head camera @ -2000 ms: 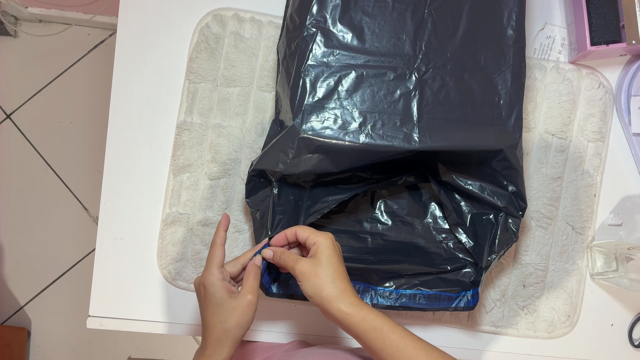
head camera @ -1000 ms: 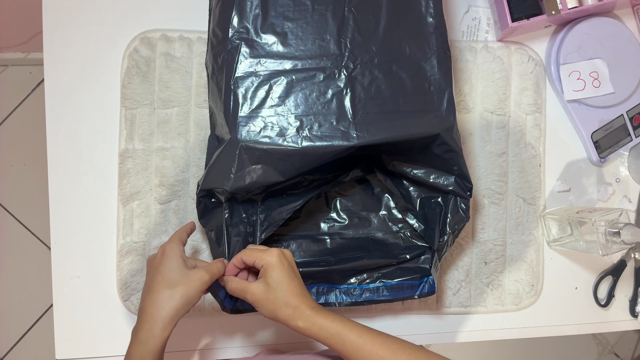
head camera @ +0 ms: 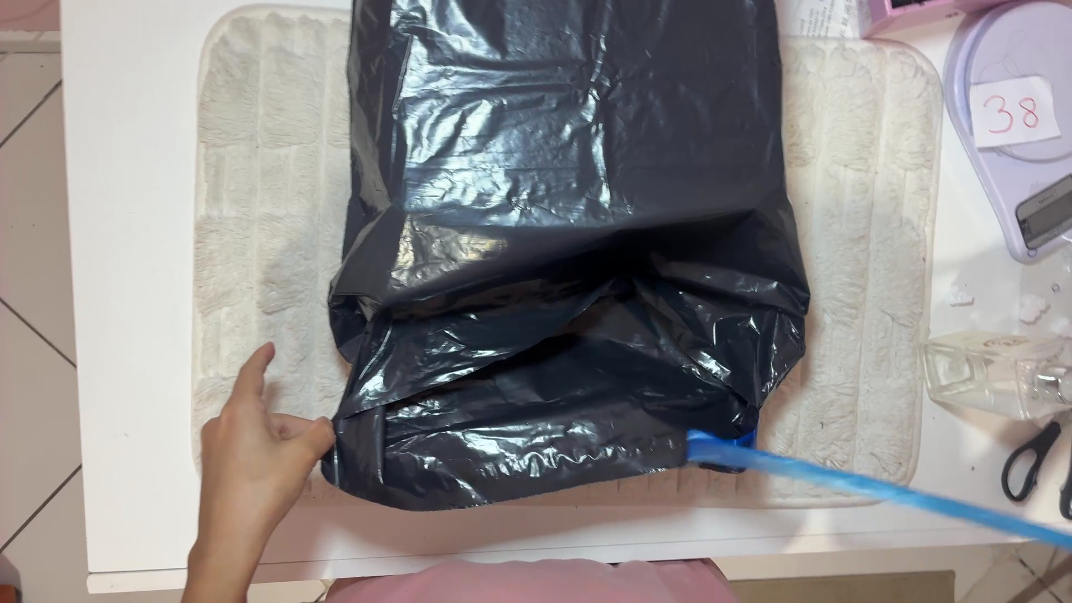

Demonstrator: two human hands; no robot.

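A large black plastic bag (head camera: 569,167) lies on a cream fluffy mat (head camera: 863,209), its creased, loose end toward me. Thumb and fingers of my left hand (head camera: 268,444) pinch the bag's lower left corner, with the index finger raised. A blue strip (head camera: 879,490) runs from the lower right edge of the bag, stretched out past the right side of the view. My right hand is out of view, so what it holds does not show.
At the right stand a lilac kitchen scale (head camera: 976,167) with a handwritten paper on it, a clear glass bottle (head camera: 980,377) and black-handled scissors (head camera: 1030,465). A pink box (head camera: 909,17) is at the top right. The white table's (head camera: 134,335) left edge borders a tiled floor.
The blue strip lay along the bag's near edge; now most of it is pulled off to the right. My right hand has left the lower left corner and the view. My left hand stays there.
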